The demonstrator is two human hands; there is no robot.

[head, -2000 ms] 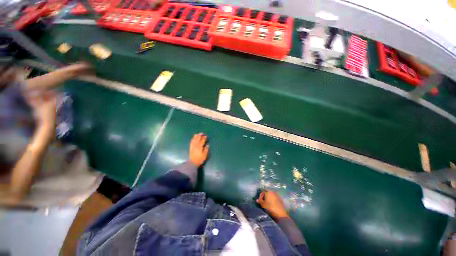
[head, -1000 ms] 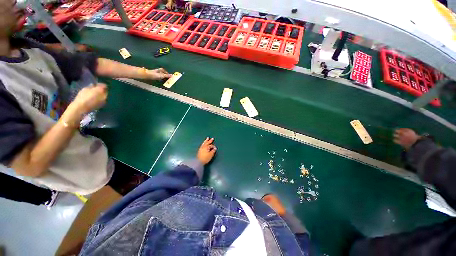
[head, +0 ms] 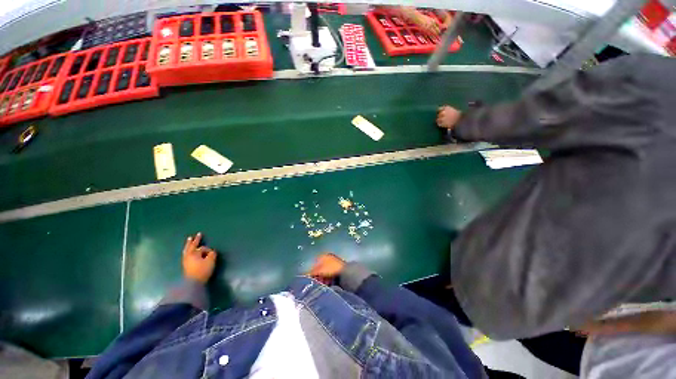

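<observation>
My left hand [head: 199, 259] rests on the green worktop [head: 244, 215] with its fingers apart and nothing seen in it. My right hand [head: 327, 265] is at the worktop's near edge, close to my jacket; its fingers are partly hidden and I cannot tell if it holds anything. Small loose parts [head: 346, 203], cream, gold and pale, lie scattered just beyond my right hand. Beyond the rail, a pale yellow housing [head: 164, 161], a second housing [head: 212, 159] and a third housing [head: 368, 127] lie on the green belt.
A pale edge rail [head: 296, 170] crosses between worktop and belt. Red parts trays [head: 211, 72] and a white-grey fixture [head: 307, 55] stand beyond the belt. A person in a dark sleeve [head: 519, 122] reaches over the belt at right, near paper sheets [head: 511, 158]. A yellow-and-black item [head: 27, 136] lies far left.
The view has turned to the right, so things appear further left. The person on the left is out of view; the one on the right shows more. My left hand stays on the worktop.
</observation>
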